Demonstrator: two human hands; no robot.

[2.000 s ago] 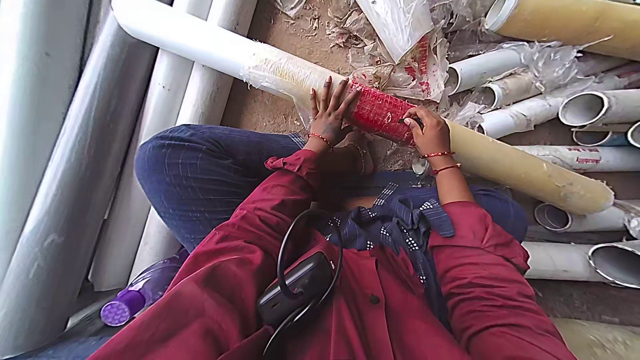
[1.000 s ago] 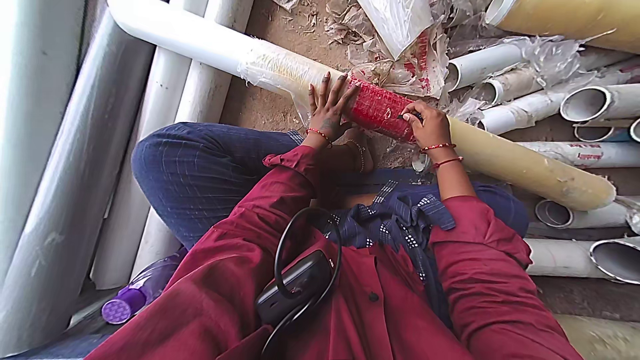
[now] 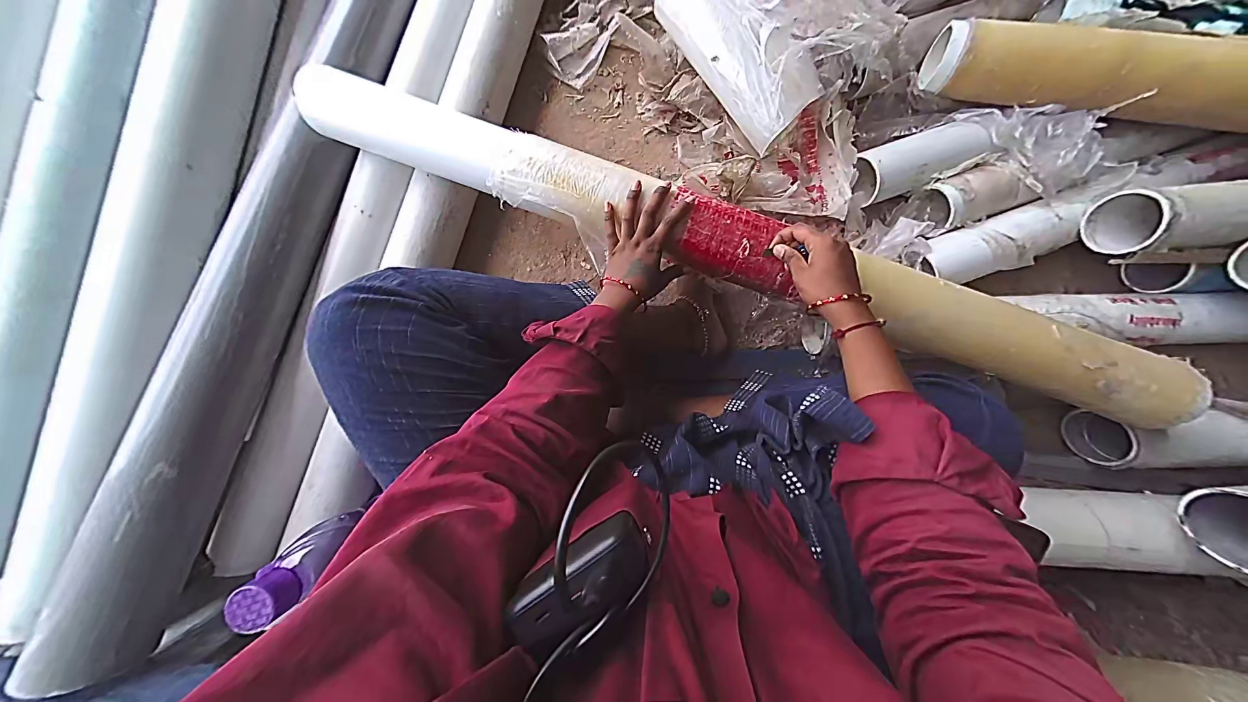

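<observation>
A long pipe or tube [image 3: 1014, 336] lies slanting across my lap, white at its upper left end and yellowish toward the right. A red printed band [image 3: 726, 237] wraps its middle. My left hand [image 3: 641, 239] rests on the pipe with fingers spread, at the left edge of the red band. My right hand [image 3: 817, 265] is at the band's right end, thumb and fingertips pinched together; a tiny dark bit shows between them, too small to name. Clear plastic film [image 3: 541, 175] clings to the pipe left of my left hand.
White and grey pipes [image 3: 195, 370] lie side by side at the left. More pipes [image 3: 1121, 222] are piled at the right, with torn plastic wrap [image 3: 770, 58] on the ground ahead. A purple-capped bottle [image 3: 265, 597] lies at the lower left; a black device with a cable [image 3: 585, 580] rests on my front.
</observation>
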